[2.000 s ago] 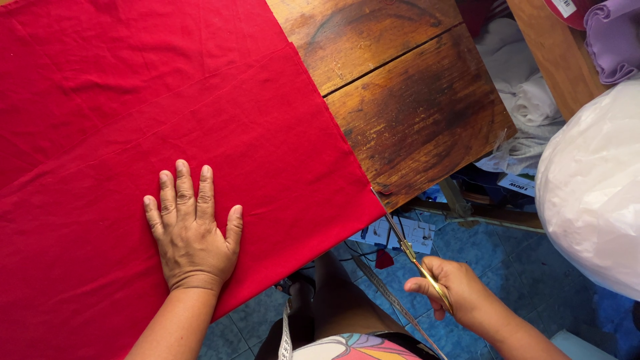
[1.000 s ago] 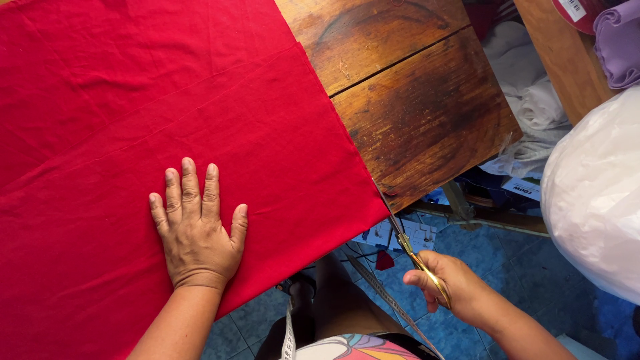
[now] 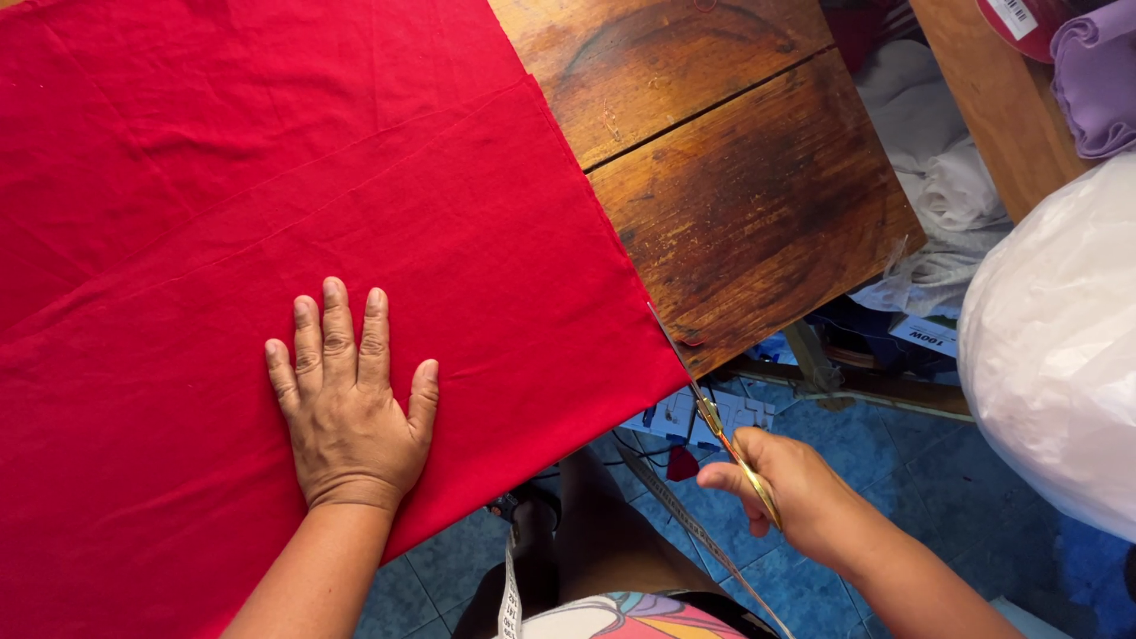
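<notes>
Red fabric [image 3: 497, 293], folded in layers, covers the left and middle of a wooden table [image 3: 763, 204]. My left hand [image 3: 355, 408] lies flat on it, palm down with fingers apart, gripping nothing. Beyond the table's near corner, my right hand [image 3: 781, 488] holds gold-handled scissors [image 3: 710, 413] by the handles. Their blades point up and left along the fabric's right edge, by its near corner. Whether the blades are parted is hard to tell. A measuring tape [image 3: 688, 515] hangs below the table edge in front of my body, and its other end [image 3: 510, 586] shows further left.
A large white plastic-wrapped bundle [image 3: 1056, 346] stands at the right. Behind it are purple cloth [image 3: 1100, 80], a wooden board [image 3: 1003, 106] and piled white cloth [image 3: 958, 186]. A wooden crossbar [image 3: 870, 390] runs beneath the table, above the blue tiled floor [image 3: 852, 444]. Loose threads lie on the tabletop.
</notes>
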